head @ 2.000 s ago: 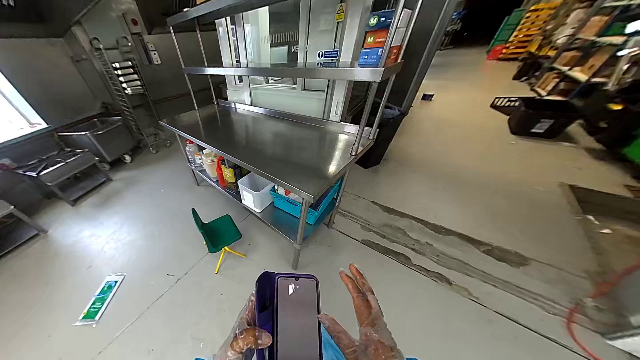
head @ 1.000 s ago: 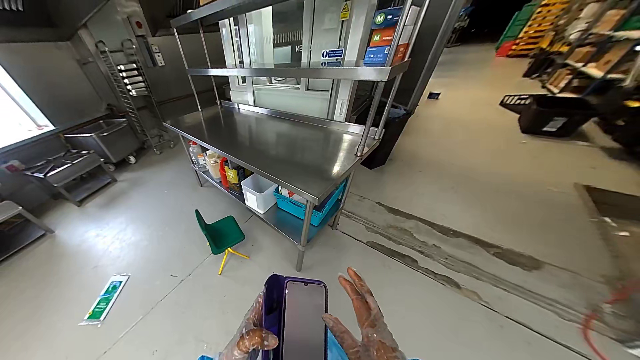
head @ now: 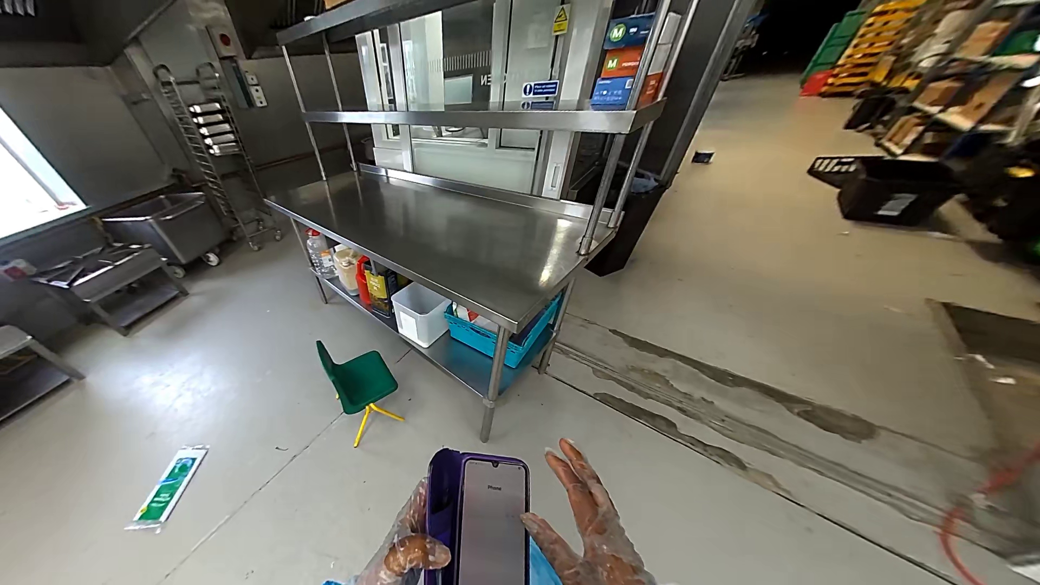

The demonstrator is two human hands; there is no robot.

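A smartphone point(head: 494, 520) in a purple flip case point(head: 443, 504) is at the bottom centre of the head view, its pale screen facing up. My left hand point(head: 410, 544), in a clear plastic glove, holds the case from the left, thumb over its edge. My right hand point(head: 589, 520), gloved the same way, is just right of the phone with fingers spread; one fingertip is at the screen's right edge, and whether it touches cannot be told. Bits of blue sleeve show beside the hands.
Ahead stands a stainless steel table point(head: 455, 227) with a teal basket point(head: 479, 333) and a white tub point(head: 420, 313) on its lower shelf. A small green chair point(head: 366, 380) and a green-and-white packet point(head: 171, 487) are on the floor. A red hose point(head: 951, 528) lies at right.
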